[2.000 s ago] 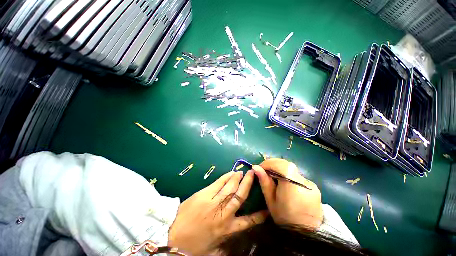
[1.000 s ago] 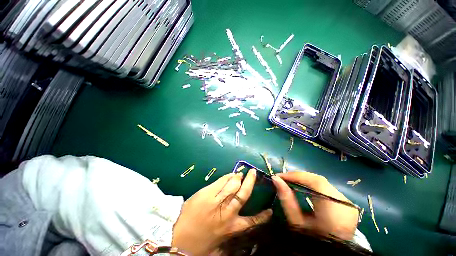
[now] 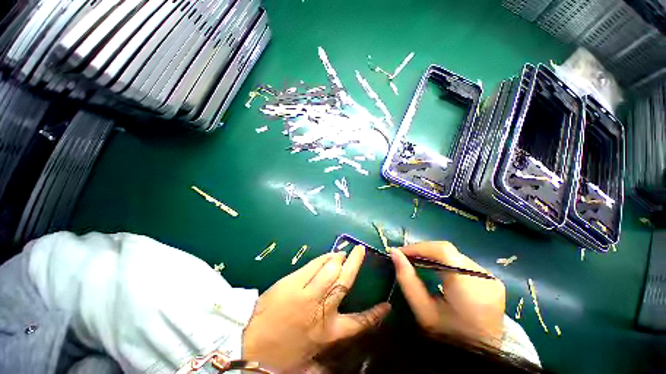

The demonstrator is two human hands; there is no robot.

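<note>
A phone middle frame (image 3: 349, 239) lies at the near edge of the green mat, its top rim showing between my hands; dark hair and my hands hide much of it. My left hand (image 3: 303, 310) holds the frame, fingertips on its upper left end. My right hand (image 3: 456, 296) holds dark tweezers (image 3: 456, 269), their tips at the frame's top edge. Thin yellow strips (image 3: 380, 235) stand just beyond that edge. More yellow slivers (image 3: 215, 201) lie around the hands.
A heap of white strips (image 3: 328, 124) lies at mat centre. Stacked frames (image 3: 438, 191) stand to the right, with strips on their ends, beside a crumpled clear bag (image 3: 590, 77). Large leaning stacks (image 3: 161, 58) fill the left. Grey ribbed rows (image 3: 584, 33) stand at the back right.
My right hand first moved right from the frame's corner, then slightly back left, tweezers still held. Yellow strips now stand by the frame's top edge. My left hand stays on the frame.
</note>
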